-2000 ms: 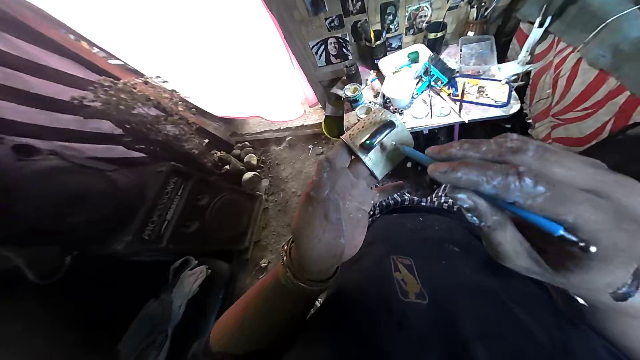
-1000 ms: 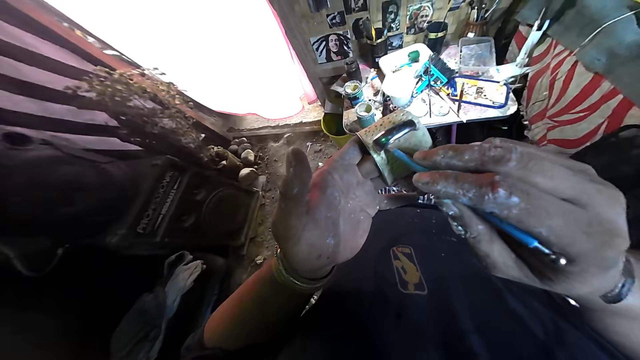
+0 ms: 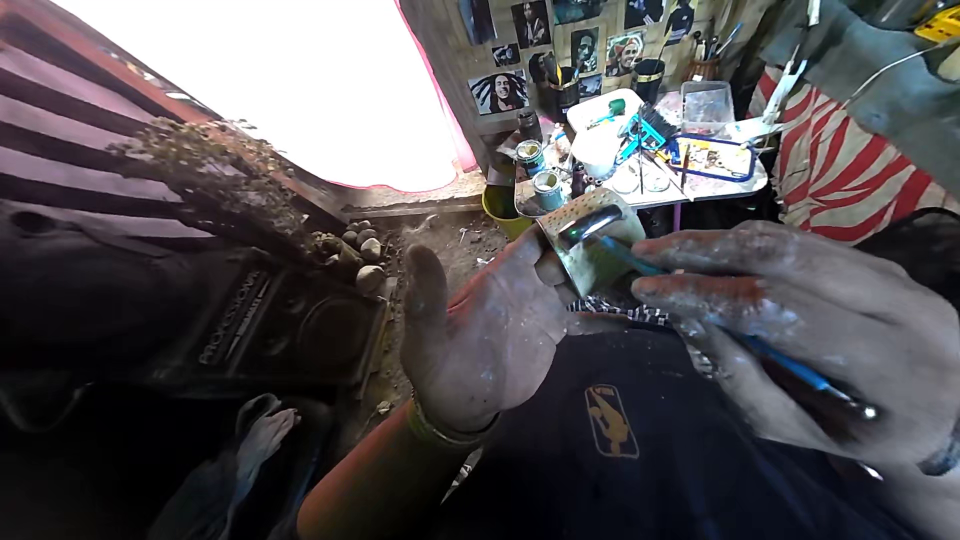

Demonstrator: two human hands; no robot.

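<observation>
My left hand (image 3: 487, 345) is palm up, its thumb spread away, and its fingers hold a small pale green curved piece (image 3: 596, 262) from below. The piece has a dotted brownish edge and a glossy dark raised band (image 3: 591, 226) across it. On the right, my right hand (image 3: 795, 322) grips a slim blue-handled tool (image 3: 787, 361) between fingers and thumb. A small shiny ball caps the tool's rear end. Its front end reaches the piece just beside the dark band; whether it touches cannot be told. My left fingertips are partly hidden behind the piece.
Beyond my hands stands a small table (image 3: 694, 196) with paint cans (image 3: 548, 189), a white tub (image 3: 596, 150), a blue-rimmed tray (image 3: 712, 157) and brushes in cups. A yellow-green bucket (image 3: 504, 210) stands beside it. Left are stones (image 3: 370, 277) and a loudspeaker (image 3: 322, 330).
My left thumb has swung away from the fingers, opening the palm. My right hand has shifted the blue tool's front end closer to the dark band.
</observation>
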